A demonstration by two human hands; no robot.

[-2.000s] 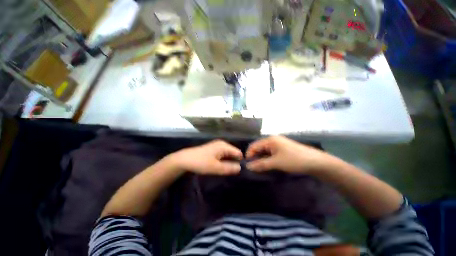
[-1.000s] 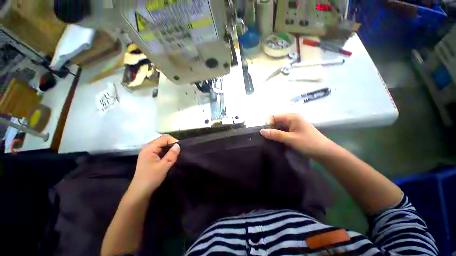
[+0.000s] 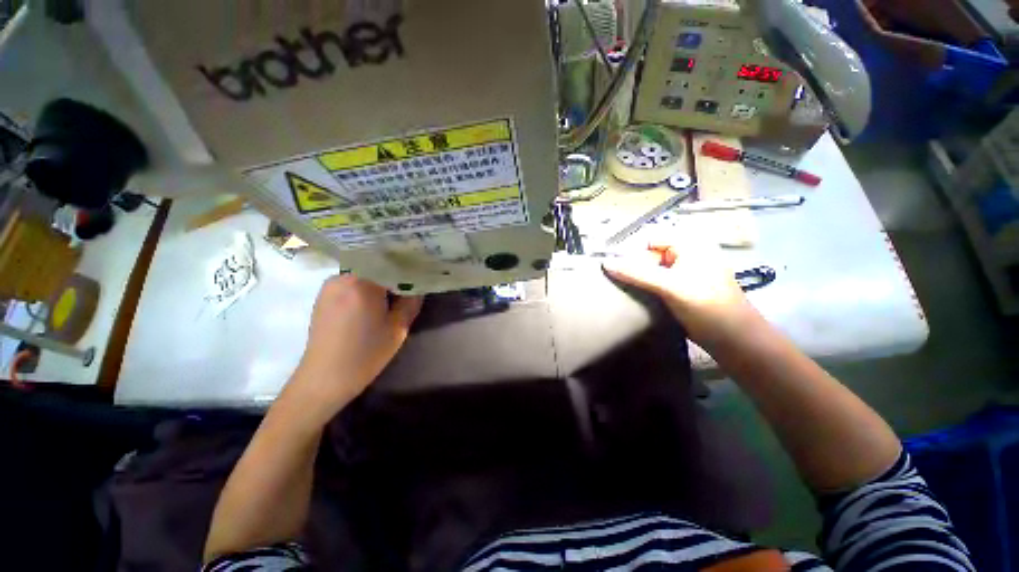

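Note:
The dark purple-brown garment piece (image 3: 481, 346) lies over the machine bed's front and hangs down onto my lap. Its upper edge is under the cream "brother" sewing machine head (image 3: 425, 101). The small metal presser foot (image 3: 505, 293) shows just below the head, partly hidden. My left hand (image 3: 360, 324) grips the cloth left of the foot, its fingertips partly hidden by the head. My right hand (image 3: 687, 293) is on the cloth right of the foot, thumb along its lit edge, fingers partly hidden from view.
On the white table (image 3: 827, 279) at right are thread snips (image 3: 755, 277), a white pen (image 3: 743, 205), a red marker (image 3: 771, 163) and a bobbin dish (image 3: 646, 154). The control panel (image 3: 715, 69) and lamp (image 3: 821, 69) stand behind. A crumpled white packet (image 3: 232, 274) lies left.
My hands have moved forward with the cloth, from the table's front edge to under the machine head. The view has moved closer to the head.

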